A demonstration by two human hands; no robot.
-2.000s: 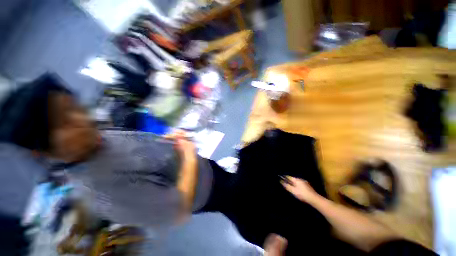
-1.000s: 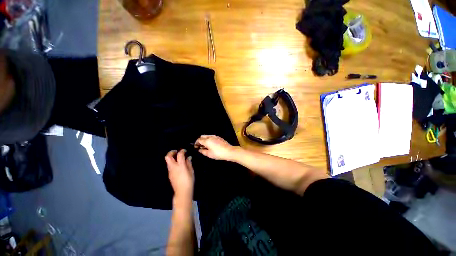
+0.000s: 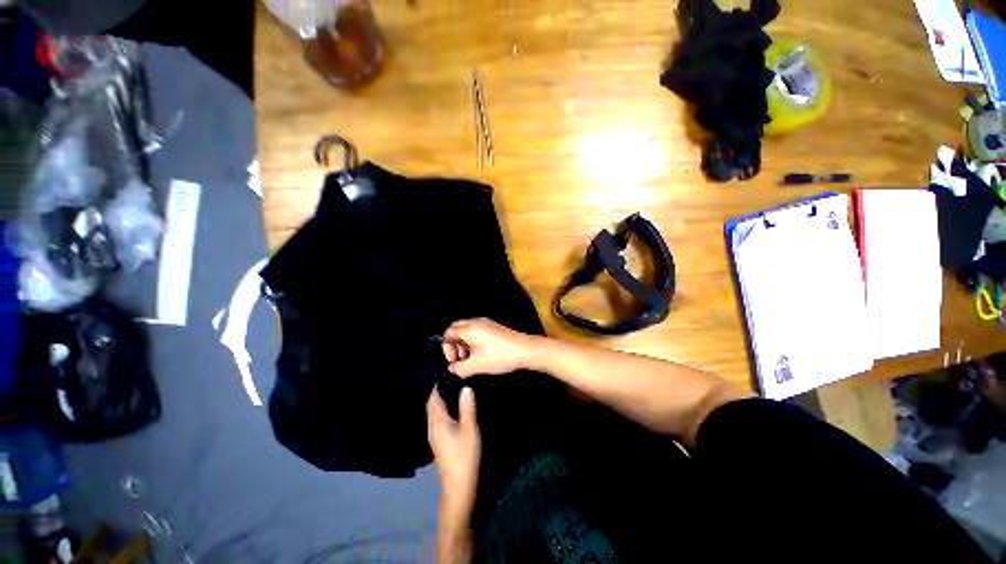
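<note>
A black sleeveless garment [image 3: 375, 286] lies over the edge of the wooden table, with a dark clothes hanger hook [image 3: 335, 150] at its neckline. My right hand [image 3: 480, 347] is over the garment's front, fingers pinched on a small thin dark tool [image 3: 438, 339], too small to identify. My left hand [image 3: 455, 430] lies on the garment just below my right hand, fingers apart, holding nothing visible. Marks on the black cloth cannot be made out.
On the wooden table [image 3: 596, 99] are a black head strap [image 3: 623, 275], a jar of brown drink [image 3: 344, 50], a black fabric bundle [image 3: 723, 83], a yellow-green tape roll [image 3: 796, 88], a pen [image 3: 816, 179] and a clipboard with papers [image 3: 800, 297]. Plastic bags lie at left.
The view has shifted, so the garment and table things appear lower and further right. The other person has mostly left view. My left hand is slightly further below my right hand.
</note>
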